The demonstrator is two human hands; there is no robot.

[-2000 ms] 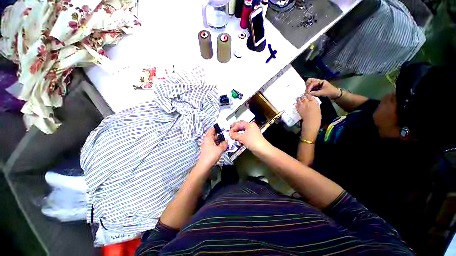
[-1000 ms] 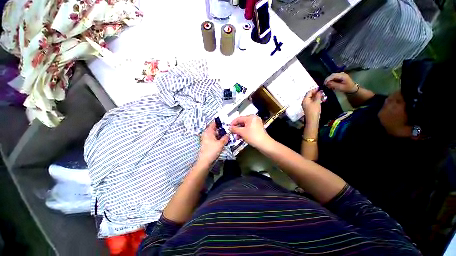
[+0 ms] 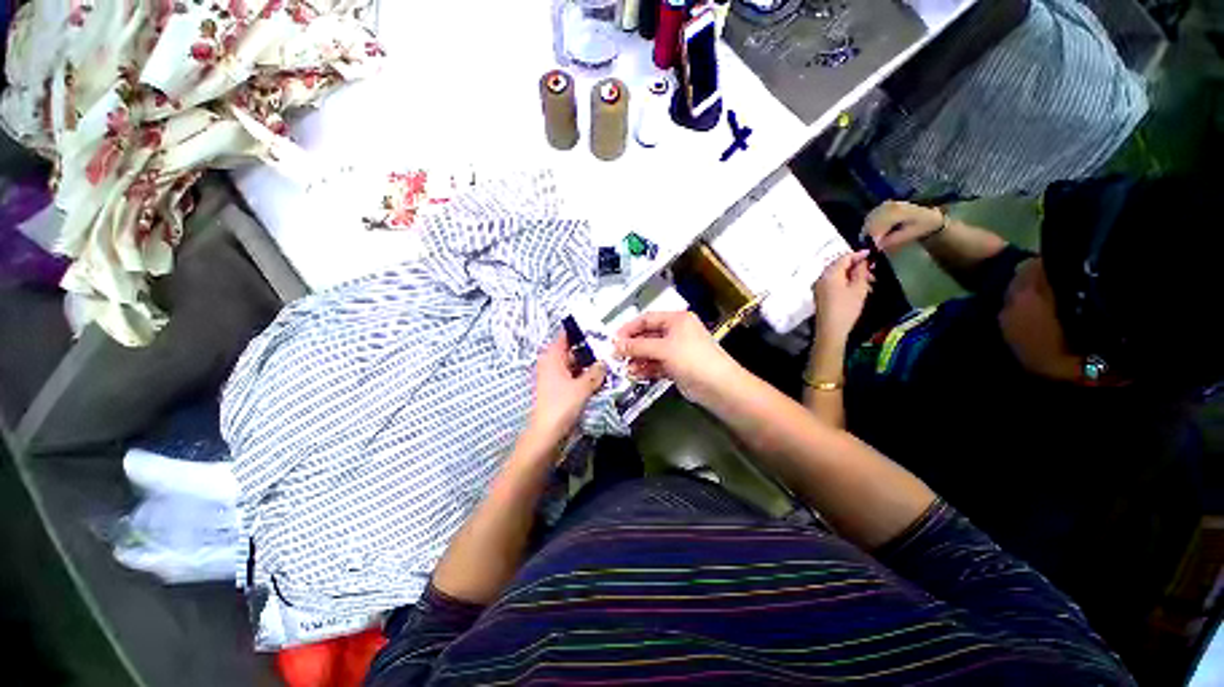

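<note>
My left hand [image 3: 564, 380] is at the table's front edge, closed on a small black object [image 3: 579, 342] that stands up between its fingers; I cannot tell what it is. My right hand [image 3: 667, 352] is just right of it with fingertips pinched together; whatever is between them is too small to tell. A striped garment [image 3: 383, 416], white with thin blue-grey lines, lies heaped over the table edge and hangs down left of my hands. A bit of it reaches under my left hand.
A white table [image 3: 470, 81] bears two brown thread cones [image 3: 608, 121], a phone [image 3: 699, 62], a small black item [image 3: 608, 260] and a green one [image 3: 640, 246]. A floral garment [image 3: 188, 81] hangs over the left end. An open drawer [image 3: 718, 289] and another seated person [image 3: 993, 362] are right.
The view shifts slightly. My hands stay at the same place by the table edge, fingers moving a little. The other person's hands have moved away from the open drawer area, slightly right.
</note>
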